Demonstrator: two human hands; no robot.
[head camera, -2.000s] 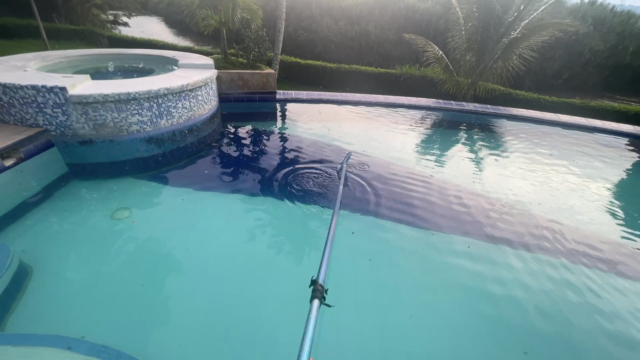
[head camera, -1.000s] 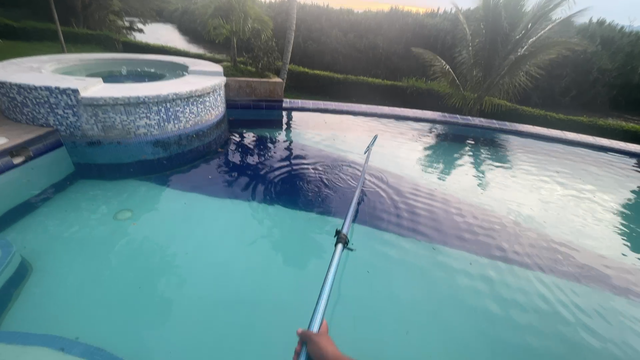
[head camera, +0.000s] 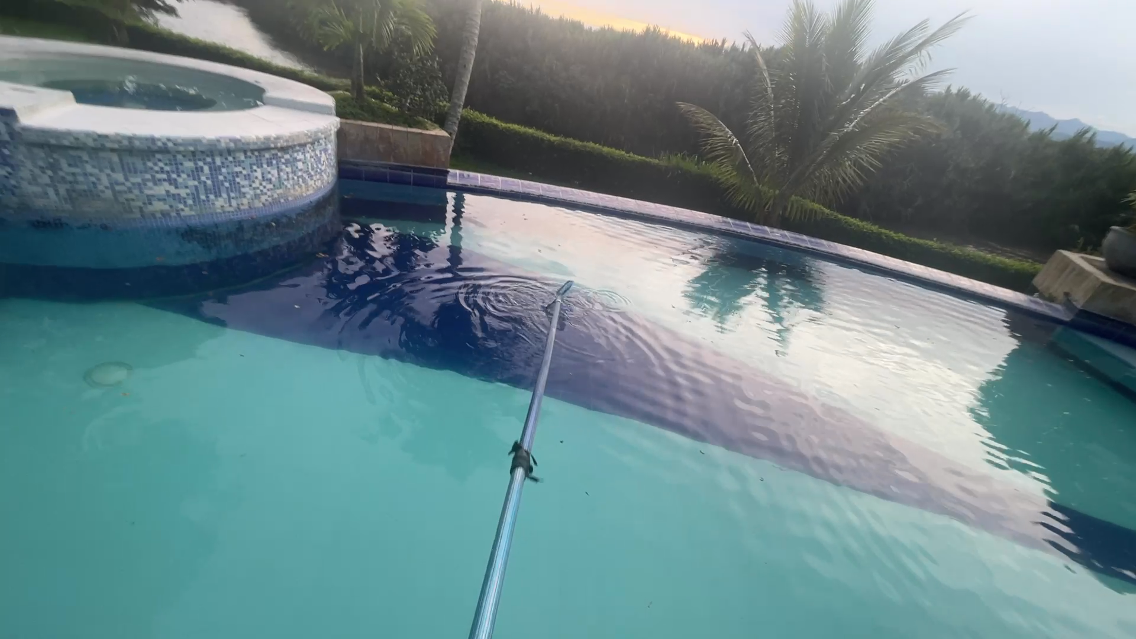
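Note:
A long metal telescopic pole point(head camera: 534, 404) runs from the bottom edge of the view out over the swimming pool point(head camera: 337, 497). Partway along it sits a dark clamp point(head camera: 523, 461) at the joint of its sections. The far tip point(head camera: 564, 288) is at the water, with ring-shaped ripples point(head camera: 506, 299) around and beside it. What the pole carries below the surface, if anything, cannot be made out. Neither my left hand nor my right hand shows, and the near end of the pole is cut off by the frame.
A raised round spa point(head camera: 177, 173) with mosaic tile stands at the left. The tiled pool edge point(head camera: 621, 209) curves across the back, with a low hedge point(head camera: 568, 160) and a palm point(head camera: 799, 133) behind it. A stone block with a pot point(head camera: 1122, 250) is at the right.
The hand seen on the pole one second ago has left the view. The pole's tip, then raised above the water, is down at the surface. The view has shifted somewhat.

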